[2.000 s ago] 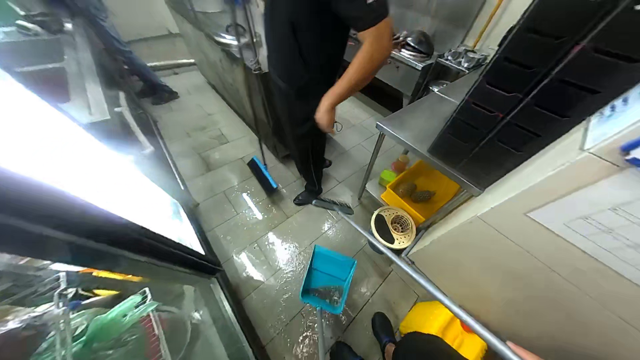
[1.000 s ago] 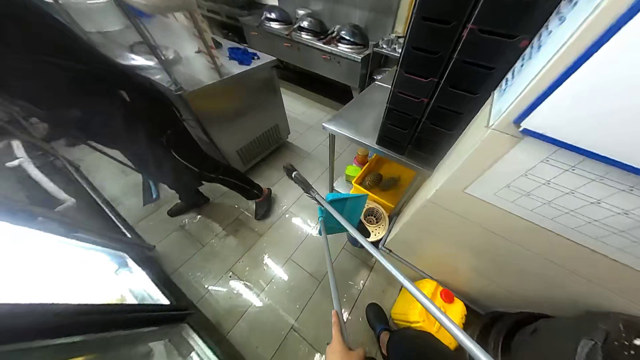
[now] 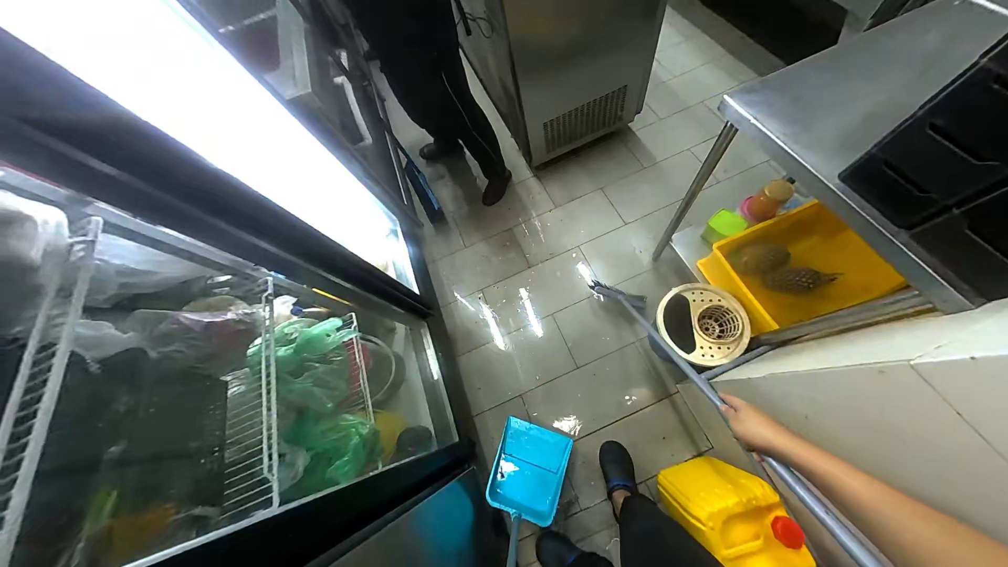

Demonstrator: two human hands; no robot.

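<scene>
My right hand [image 3: 748, 425] is closed around the grey pole of a long-handled broom [image 3: 618, 296], whose dark head rests on the wet tiled floor beside a mop bucket with a cream wringer [image 3: 703, 324]. A blue dustpan [image 3: 530, 470] lies low at the centre, close to my shoes; its handle runs out of the bottom edge. My left hand is out of the frame.
A glass-door refrigerator [image 3: 441, 378] lines the left. At right, a steel table [image 3: 795, 134] stands over a yellow tray [image 3: 858, 260] holding two pineapples. A yellow jerrycan [image 3: 717, 504] sits by my feet. Another person [image 3: 453, 94] stands farther off near a blue broom [image 3: 423, 191].
The dustpan has moved from beside the bucket to near my feet. My left hand, on its handle a second ago, has left view. The view has swung left and down.
</scene>
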